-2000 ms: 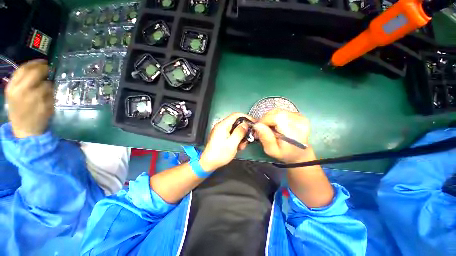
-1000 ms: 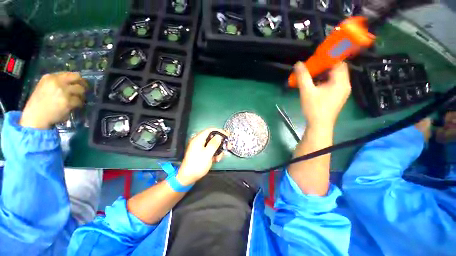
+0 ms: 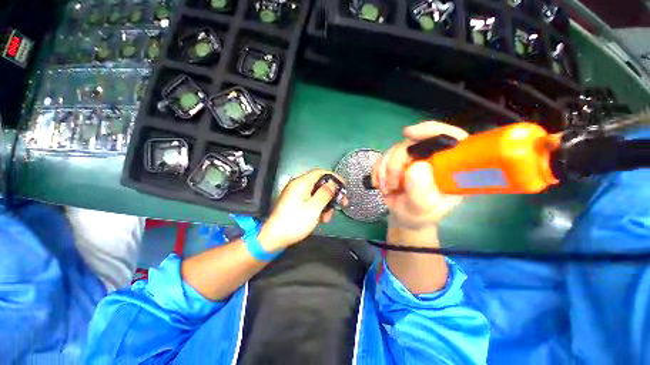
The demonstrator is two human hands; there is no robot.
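Note:
My left hand holds a small black watch case in its fingertips, at the left edge of the round speckled screw plate. My right hand is closed around the front of the orange electric screwdriver. The screwdriver lies nearly level, its black nose over the plate, pointing left towards the watch case but apart from it. Single screws are too small to make out. The tweezers are not visible.
A black foam tray with units stands left of the plate; more foam trays are behind. A clear blister tray is far left. The screwdriver cord crosses in front. Blue sleeves of neighbours show at both sides.
My right hand let go of the tweezers, took hold of the hanging screwdriver and brought it down and left to the plate. My left hand still holds the watch case.

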